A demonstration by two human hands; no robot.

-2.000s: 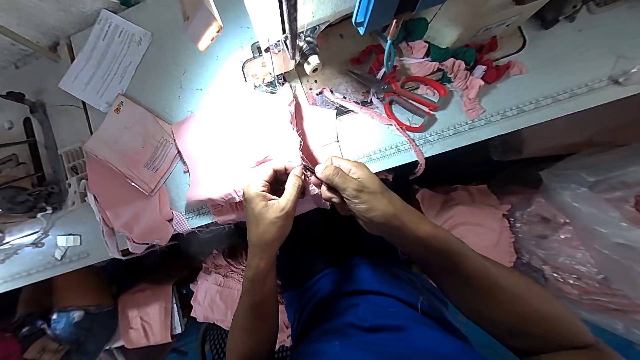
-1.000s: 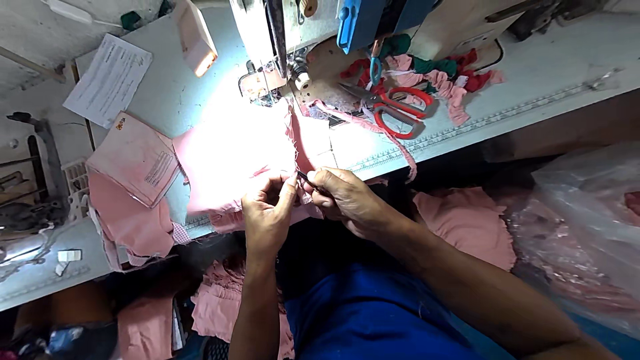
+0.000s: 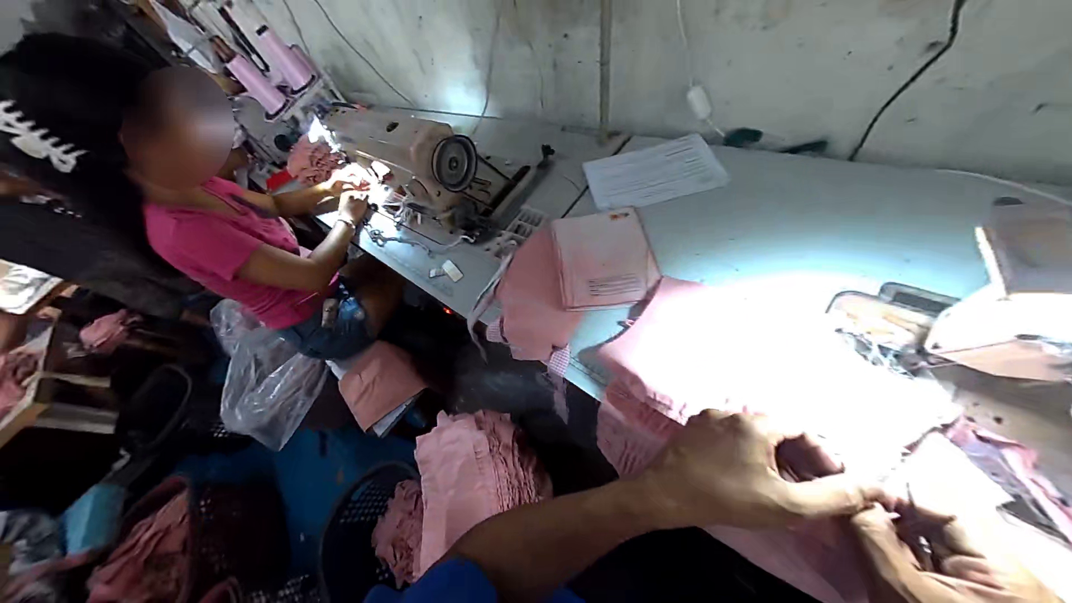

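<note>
At the lower right, my left hand [image 3: 745,477] pinches the edge of a pink fabric piece [image 3: 662,335] that lies across the table edge under bright light. My right hand [image 3: 930,536] meets its fingertips there, closed around a small dark metal tool [image 3: 924,548] whose kind I cannot tell. Just beyond my hands is the base of a sewing machine [image 3: 988,331], partly cut off by the right edge. Left of the lit fabric, a printed pink packet [image 3: 603,258] rests on more pink fabric [image 3: 532,293]. Glare hides part of the fabric.
A co-worker in a pink shirt [image 3: 226,247] sits at another sewing machine [image 3: 402,151] on the left. A printed paper sheet [image 3: 656,172] lies near the wall. Below the table stand a dark basket [image 3: 343,511] and a stack of pink ruffled pieces [image 3: 469,477].
The view has swung far to the left, bringing the co-worker and second machine into sight. The red-handled scissors seen earlier are out of view. My hands stay together at the fabric.
</note>
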